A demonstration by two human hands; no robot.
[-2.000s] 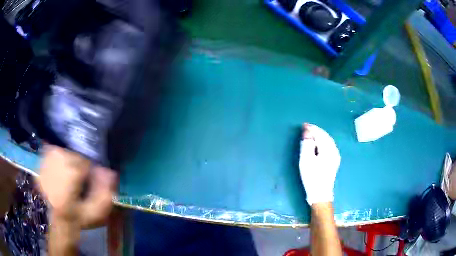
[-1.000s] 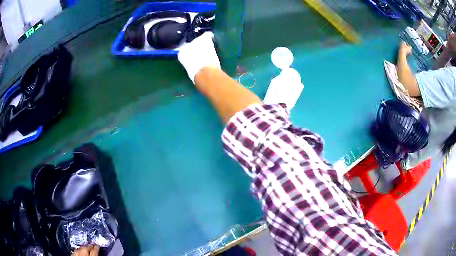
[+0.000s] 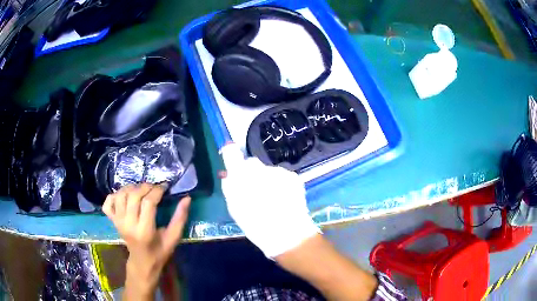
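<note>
A blue tote with white lining (image 3: 383,126) lies tilted on the green bench. Matte black headphones (image 3: 247,76) lie in its upper part, and a dark grey oval piece with two glossy black rounded parts (image 3: 285,136) lies below them. My gloved right hand (image 3: 265,203) grips the tote's near left corner; some fingers are hidden. A glossy black blister tray (image 3: 126,111) stands left of the tote, with a clear bagged cable (image 3: 147,161) in its lower hollow. My bare left hand (image 3: 141,223) has its fingers apart, the fingertips at the bag's near edge.
More black blister trays (image 3: 44,153) stand at the left. An open white bottle (image 3: 434,73) stands at the right, near a thin ring (image 3: 395,44). Another blue tote (image 3: 73,41) is at the upper left. A red stool (image 3: 453,264) and dark fan (image 3: 521,170) are beyond the bench edge.
The blue tote at the far side has come close, beside the black tray, with my right hand at its corner. My left hand remains at the bagged cable.
</note>
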